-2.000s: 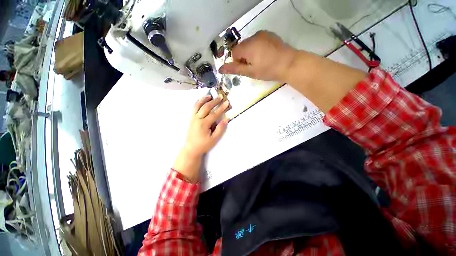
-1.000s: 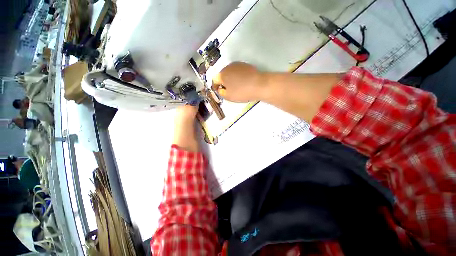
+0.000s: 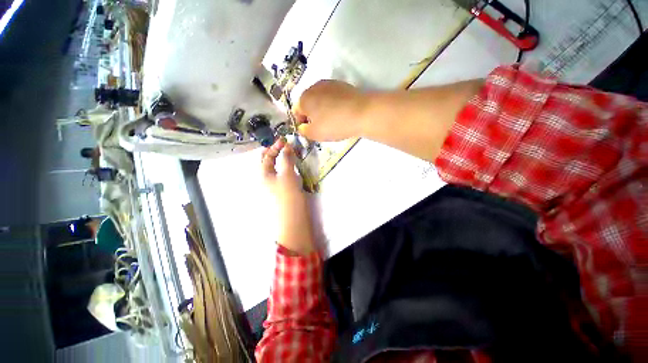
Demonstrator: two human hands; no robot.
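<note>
The large white sewing machine (image 3: 206, 64) stands in front of me. My left hand (image 3: 284, 166) is just below the needle area, with its fingertips raised close to the small metal parts (image 3: 290, 131). My right hand (image 3: 330, 112) is on the right side of the needle area, with its fingers curled in by the metal parts. The two hands' fingertips nearly meet. A short brownish piece (image 3: 311, 174) shows beside my left fingers on the machine bed. Whether either hand grips anything is too small and blurred to tell.
Red-handled snips (image 3: 508, 28) lie right of the machine, their blades cut off by the upper edge. A black cable curves beside them. A bundle of brown strips (image 3: 209, 305) hangs left of the white tabletop (image 3: 234, 234). A dark apron (image 3: 455, 262) covers my lap. Beige goods lie farther left.
The view has turned and shifted, so the surroundings sit differently. My left hand, partly hidden behind the machine head a second ago, now shows its fingers below it. My right hand stays by the needle area.
</note>
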